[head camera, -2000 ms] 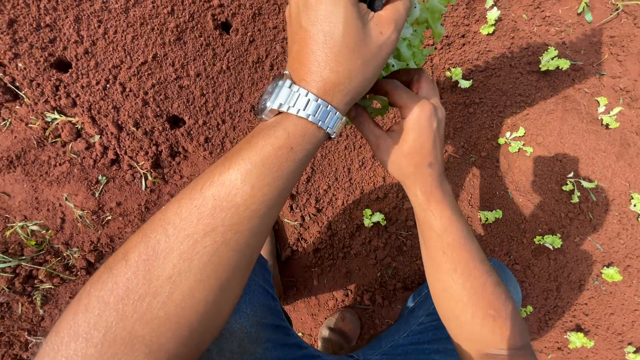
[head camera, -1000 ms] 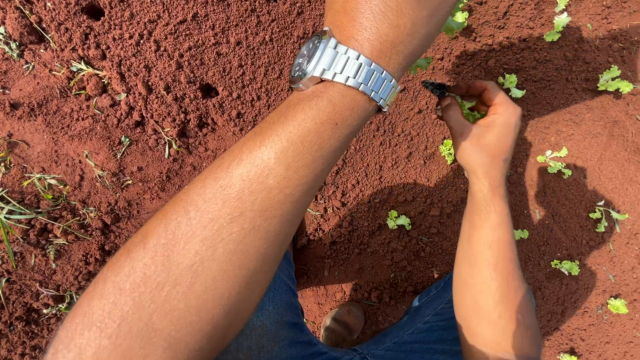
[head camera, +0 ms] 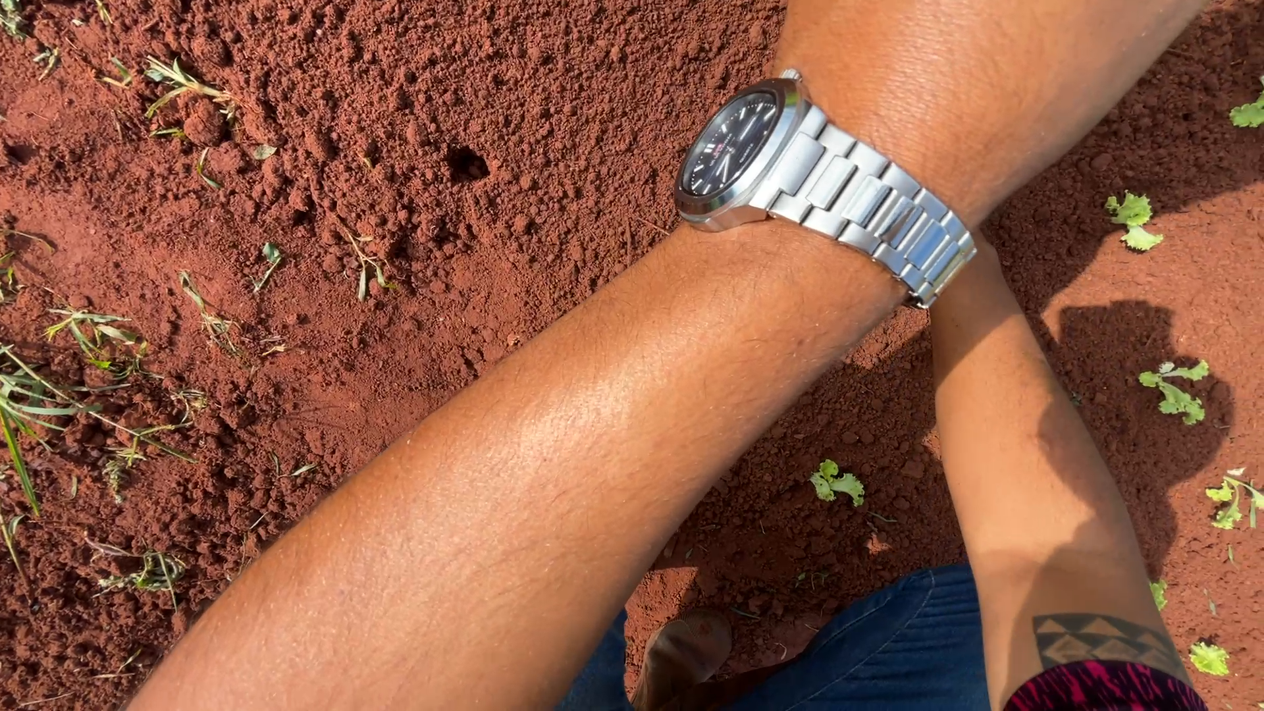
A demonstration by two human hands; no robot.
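Observation:
My left hand (head camera: 968, 89) reaches across the top, only its back and wrist showing; its fingers are beyond the frame edge. A steel wristwatch (head camera: 736, 153) with a metal link band is on that wrist. My right forearm (head camera: 1027, 454) rises from the lower right and passes beneath the left wrist, which hides the right hand. Whatever either hand holds cannot be seen. A small lettuce seedling (head camera: 837, 483) stands in the red soil between the forearms. More seedlings, one at the upper right (head camera: 1136, 219) and another below it (head camera: 1175, 390), grow right of my right arm.
Loose red soil (head camera: 553, 118) surrounds the arms, with a small planting hole (head camera: 467, 164) left of the watch. Grass and weeds (head camera: 94, 336) lie along the left side. My jeans (head camera: 869, 642) and a brown shoe (head camera: 684, 647) are at the bottom.
One second ago my right hand showed beside my left wrist, holding a seedling with a dark root plug; it is now hidden behind that wrist. The lettuce leaves by my hands two seconds ago are out of sight.

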